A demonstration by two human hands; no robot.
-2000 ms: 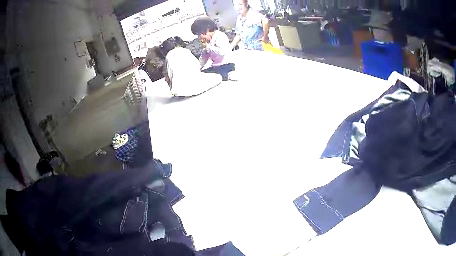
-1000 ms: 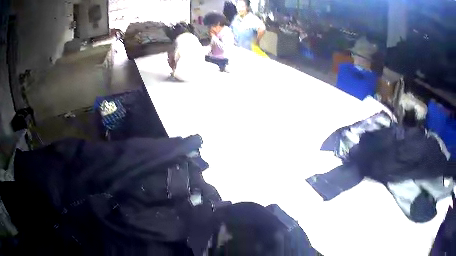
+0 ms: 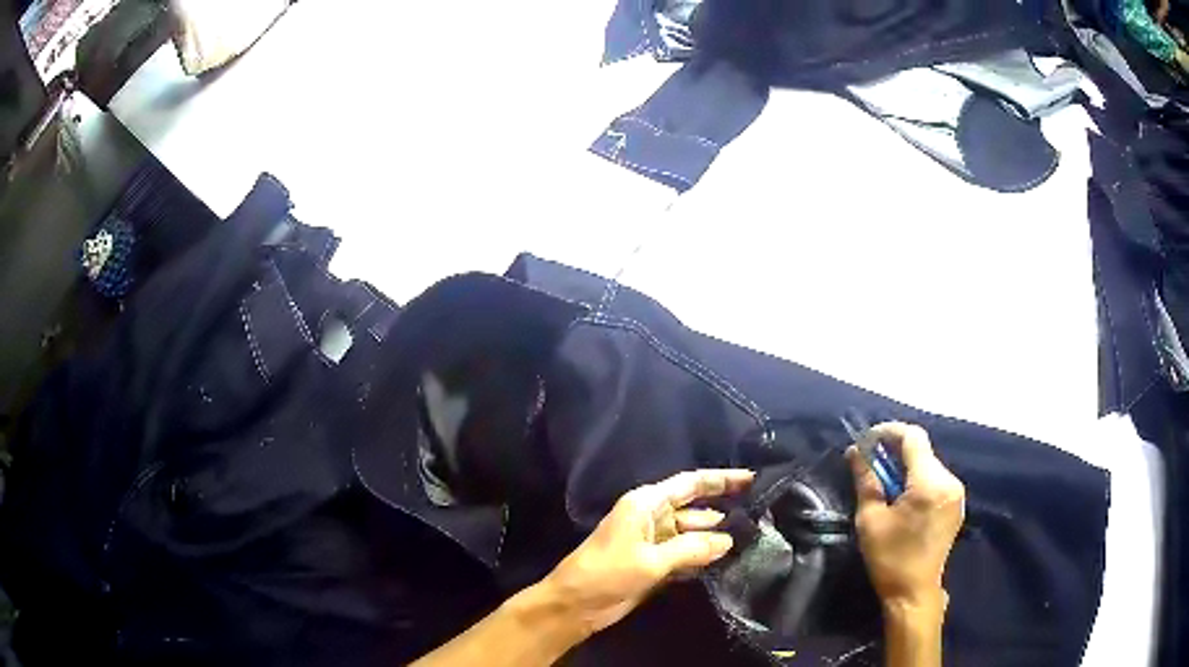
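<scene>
A dark navy denim garment (image 3: 991,521) with pale stitching lies spread in front of me. My left hand (image 3: 659,541) pinches a folded edge of it near the middle, fingers pointing right. My right hand (image 3: 909,515) is just to the right, closed on thread snips (image 3: 885,467) with a blue grip; their tips point up and left, over the dark cloth. Most of the snips is hidden by the fingers. A paler inner face of the cloth (image 3: 760,573) shows between and below the hands, with loose thread ends (image 3: 782,652) at the bottom edge.
Crumpled dark denim (image 3: 196,456) lies at the left against the garment. Another dark garment (image 3: 861,39) with a stitched cuff lies beyond on the white table (image 3: 835,248). More denim (image 3: 1128,261) is at the right edge. A dark blue basket (image 3: 111,254) stands at the left.
The view has tilted down to the near garment. Both hands have come into view on it, the right with the snips. The people at the far end are mostly out of view.
</scene>
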